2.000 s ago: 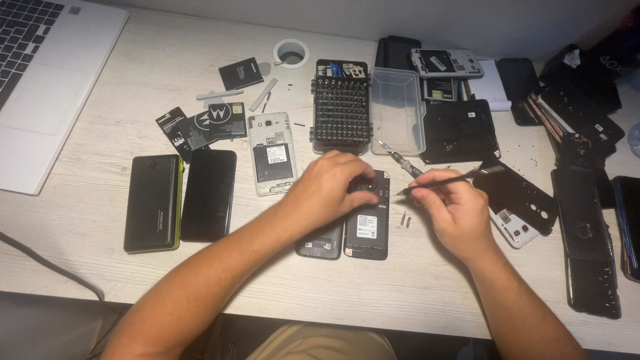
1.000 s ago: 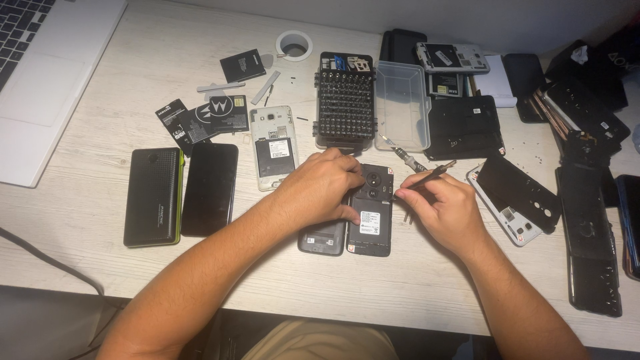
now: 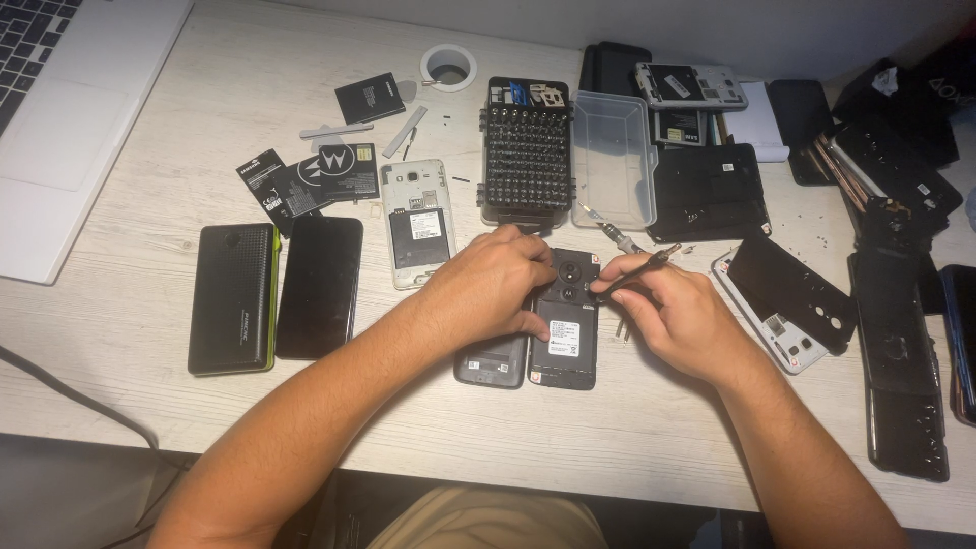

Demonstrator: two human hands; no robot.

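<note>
An opened Motorola smartphone [image 3: 566,324] lies on the table with its labelled battery facing up. My left hand [image 3: 496,286] rests over its upper left edge, thumb beside the battery, and covers part of a dark phone back cover [image 3: 490,364] lying alongside. My right hand [image 3: 667,305] holds dark tweezers [image 3: 640,273] between thumb and fingers at the phone's upper right edge; the tips are hidden, so what they touch cannot be told. Small screwdriver bits [image 3: 624,331] lie just below the right fingers. A precision screwdriver [image 3: 619,238] lies above that hand.
A bit case [image 3: 528,152] with a clear lid [image 3: 612,160] stands behind my hands. To the left are a white phone [image 3: 418,221], loose batteries [image 3: 370,97], a dark phone [image 3: 319,288] and a power bank [image 3: 231,299]. Dismantled phones [image 3: 778,309] and loose screws lie right.
The tweezers have swung from pointing right to pointing more up and to the right. My right hand has drawn closer to the phone's edge, while my left hand stays over the phone.
</note>
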